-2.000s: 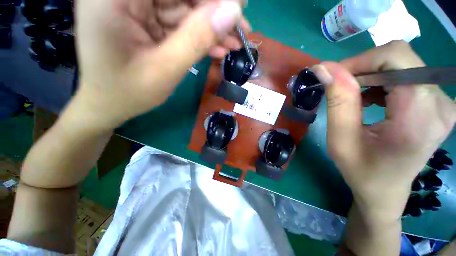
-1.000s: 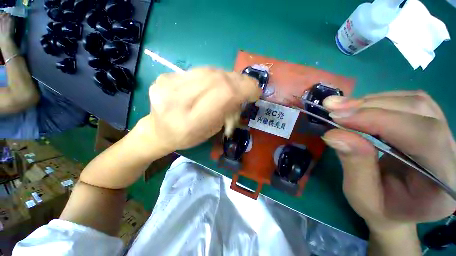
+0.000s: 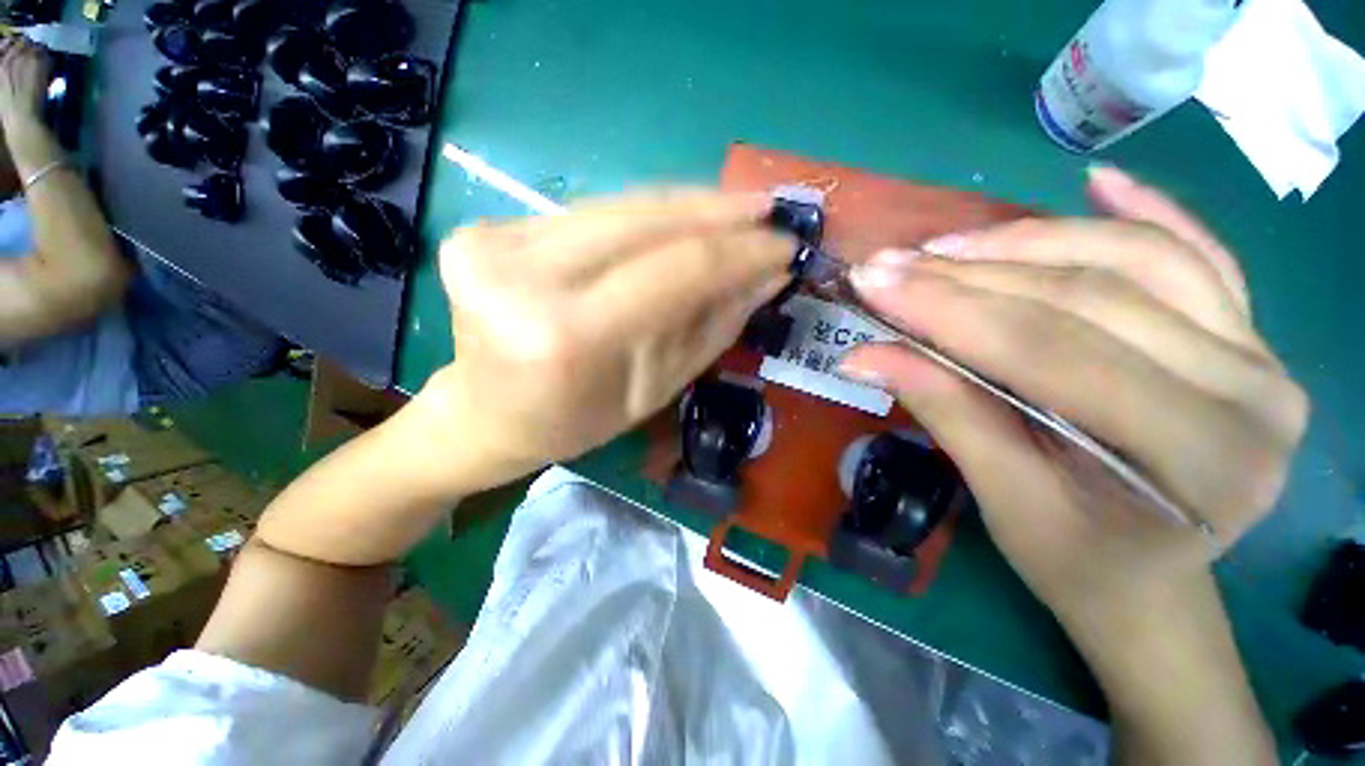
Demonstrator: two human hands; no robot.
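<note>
The red-brown assembly fixture lies on the green bench with a white label in its middle. Two black C shells show at its near side, at left and right. My left hand is at the far-left shell, fingertips together and partly covering it; what they pinch is too small to tell. My right hand holds the silver tweezers, their tips at my left fingertips beside that shell. The far-right shell is hidden by my right hand.
A glue bottle and white tissue are at far right. Many shells lie on the black mat at left. A whitish strip lies beyond my left hand. Another person's arm is at far left. Cardboard boxes are below.
My right hand has moved left with the tweezers, from the far-right shell to the far-left one. My left hand first lowered to the fixture and now meets the tweezer tips. The dark rod no longer shows.
</note>
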